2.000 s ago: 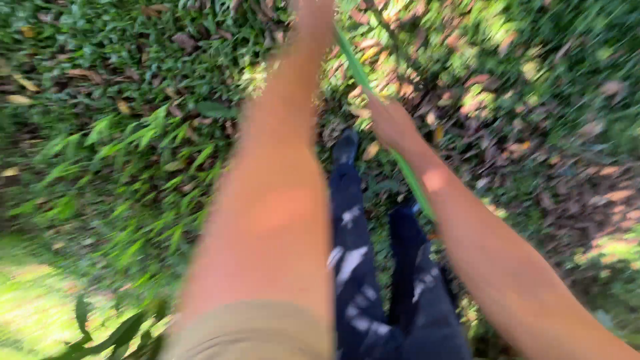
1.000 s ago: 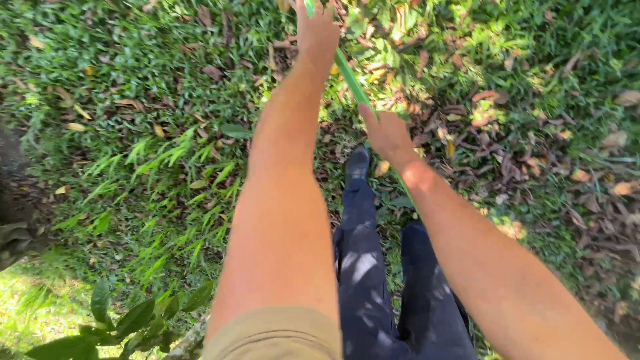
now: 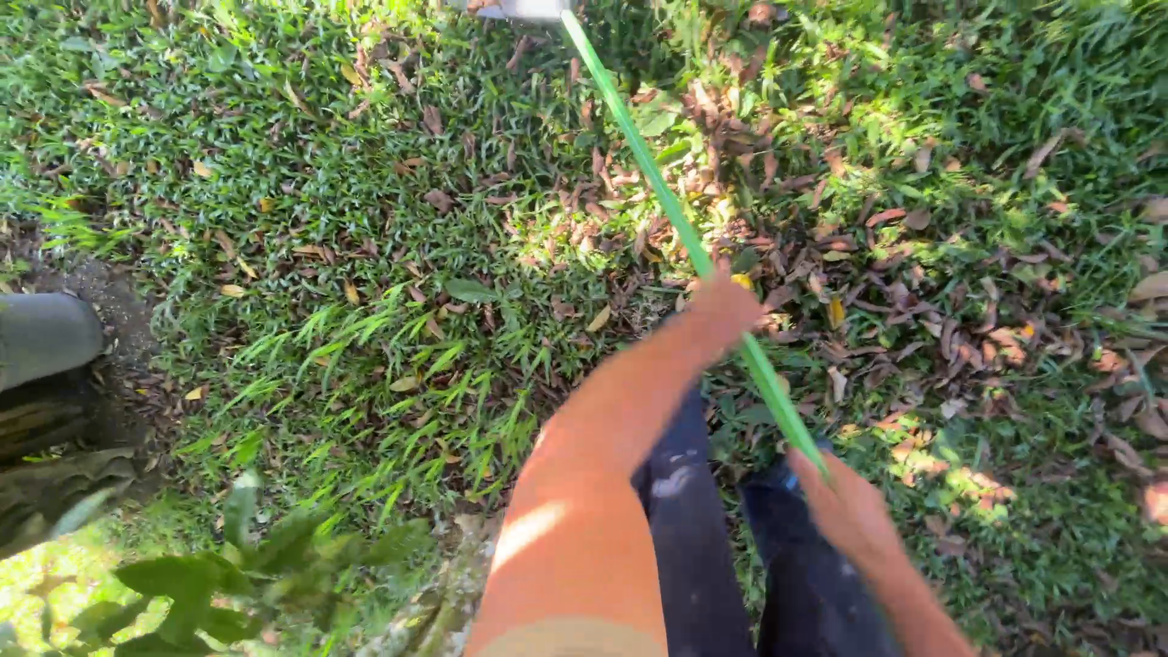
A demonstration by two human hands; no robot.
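A long green pole point(image 3: 639, 151) slants from the top middle down to the right, over grass. My left hand point(image 3: 725, 310) is closed round its middle part, blurred by motion. Lower down, near the pole's bottom end, my right hand point(image 3: 844, 506) grips it beside my thigh. At the pole's far end a pale, blurred head point(image 3: 525, 7) is cut off by the top edge; its kind cannot be told. Brown dry leaves point(image 3: 721, 137) lie scattered and heaped in the grass about the pole.
A grey rounded object point(image 3: 46, 338) stands at the left edge by bare soil. Leafy green branches point(image 3: 192, 584) reach in at the bottom left, near the lens. My legs in dark trousers point(image 3: 698, 538) are below my arms. Taller grass blades point(image 3: 365, 383) grow left of centre.
Both hands have come down and nearer my body with the pole. More of the pole's length and its pale far end now show at the top.
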